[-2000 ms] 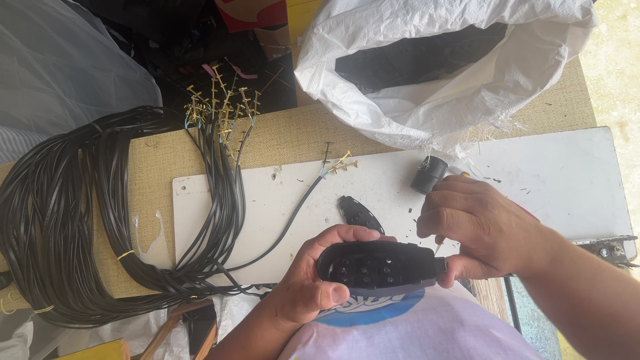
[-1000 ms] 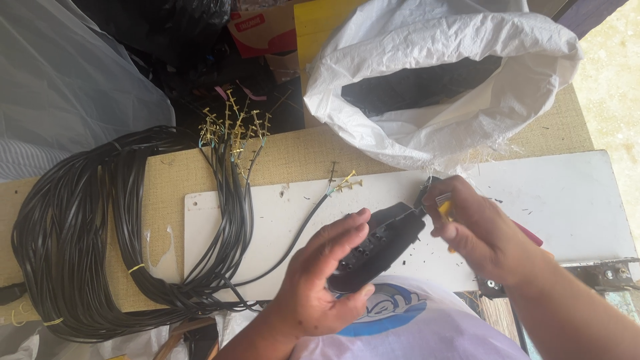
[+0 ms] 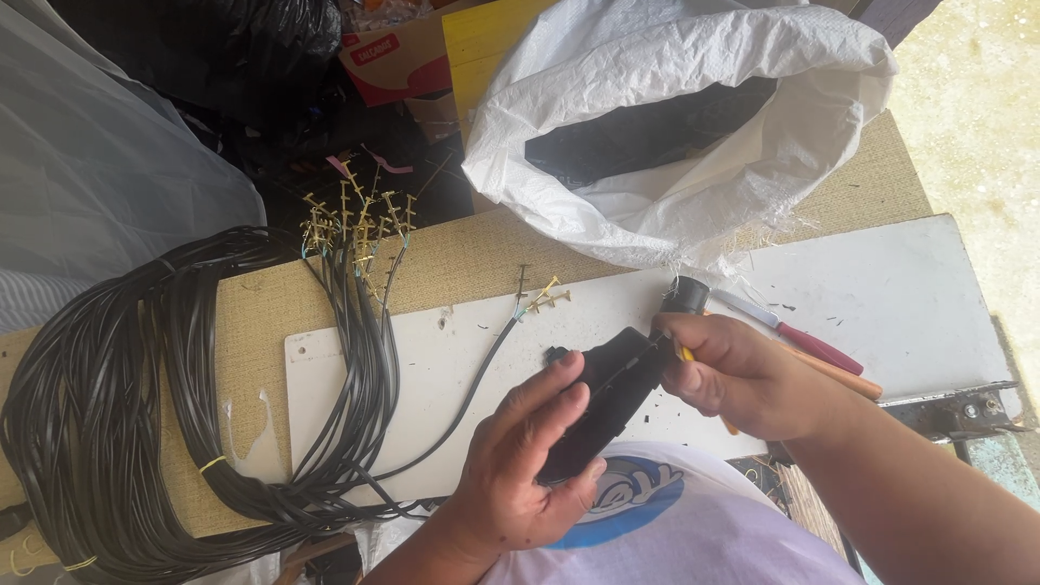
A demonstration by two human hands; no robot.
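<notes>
My left hand (image 3: pixel 532 455) grips a black plastic housing (image 3: pixel 605 390), tilted on its edge with its narrow end up to the right. At that end my right hand (image 3: pixel 723 370) holds a small tool, of which only a yellow part (image 3: pixel 686 353) shows between the fingers. A rubber mallet's black head (image 3: pixel 685 294) lies just beyond my right hand, and its wooden handle (image 3: pixel 845 378) comes out on the other side. Beside it rests a knife with a dark red handle (image 3: pixel 821 349). One black cable end with brass contacts (image 3: pixel 544 301) lies left of the housing.
A big coil of black cables (image 3: pixel 89 406), tied with yellow bands, covers the table's left side, its brass terminals (image 3: pixel 357 227) pointing away. An open white woven sack (image 3: pixel 569 211) stands behind the white board (image 3: pixel 910 309). At the board's near right edge is a metal bracket (image 3: pixel 967 410).
The housing, held with its open side up two seconds ago, has been turned onto its edge. My right hand has moved to its narrow end and no longer covers the mallet's handle.
</notes>
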